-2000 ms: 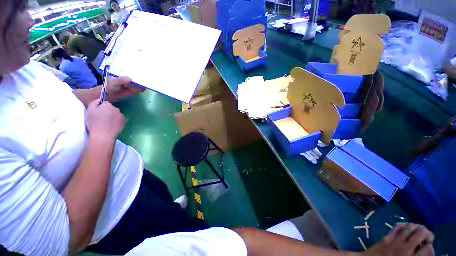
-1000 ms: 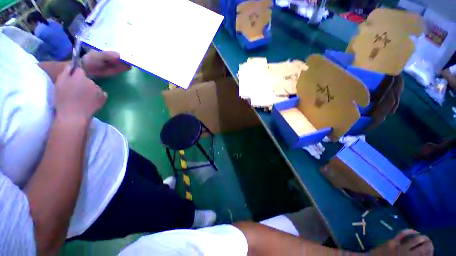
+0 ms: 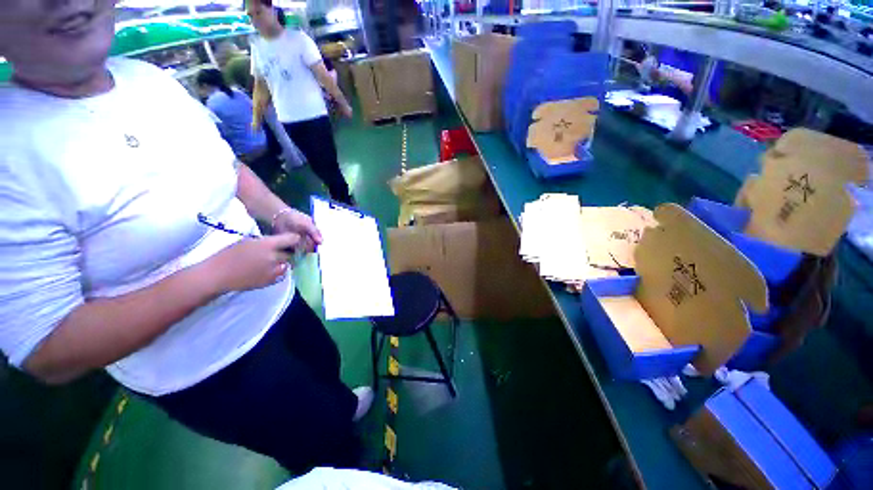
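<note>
Neither of my hands is in the picture; only a bit of white clothing shows at the bottom edge. An open box, blue outside and brown inside, stands nearest on the green bench, its brown lid with a black logo raised. Closed blue boxes lie at the lower right, brown end showing. More open boxes are stacked behind on the right. Another open box stands farther back before a tall blue box stack. White sheets and brown blanks lie between.
A person in white stands close on the left with a pen and a clipboard. A black stool and large brown cartons stand beside the bench. Another person is upright farther back. White gloves or cloths lie by the box.
The view has lifted and shifted left, and my hand at the lower right has left the picture. The clipboard is now lower and held more upright. A standing person shows farther back.
</note>
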